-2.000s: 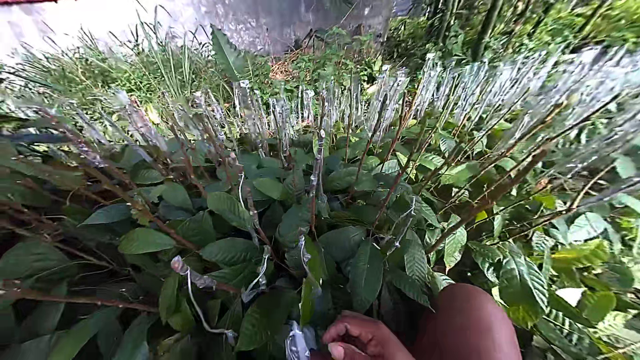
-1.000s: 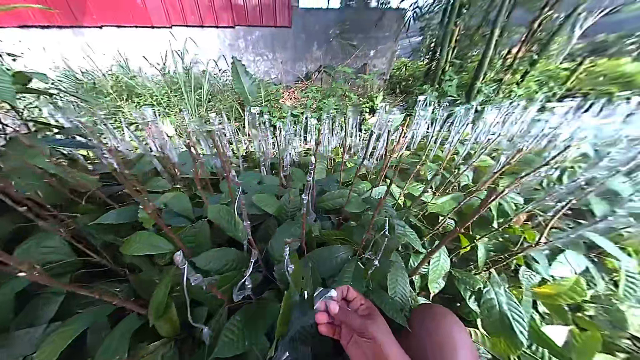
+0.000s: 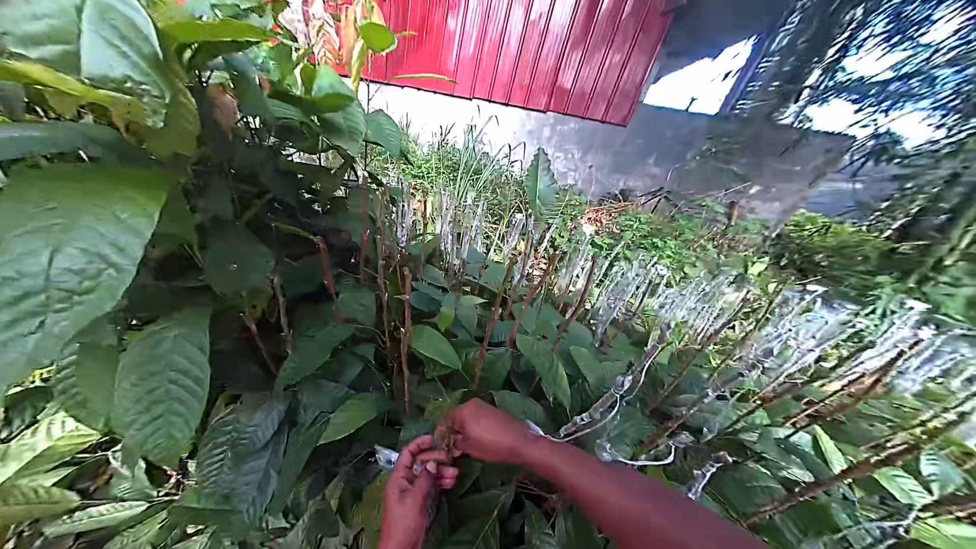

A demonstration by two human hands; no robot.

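Both bare hands meet low among the plants at the bottom centre. My left hand [image 3: 415, 484] has its fingers curled at a thin plant stem. Against its fingertips is my right hand [image 3: 484, 433], closed at the same spot with its back up; its grip is partly hidden. A crumpled piece of clear plastic [image 3: 386, 457] shows just left of my left hand; whether the hand holds it cannot be told. Right of my right wrist, a cut stem with a loose whitish plastic strip [image 3: 625, 389] leans up to the right. Bare brown stems [image 3: 406, 339] stand beyond the hands.
Large green leaves [image 3: 69, 252] crowd the left side. Many stems wrapped in clear plastic [image 3: 694, 297] spread across the right and back. Behind them are grass, a grey wall [image 3: 610, 152] and red corrugated metal sheeting [image 3: 518, 53].
Two hands are now in view, meeting at a stem; the earlier frames show one, a second ago with a small pale piece at its fingertips. The view has swung left.
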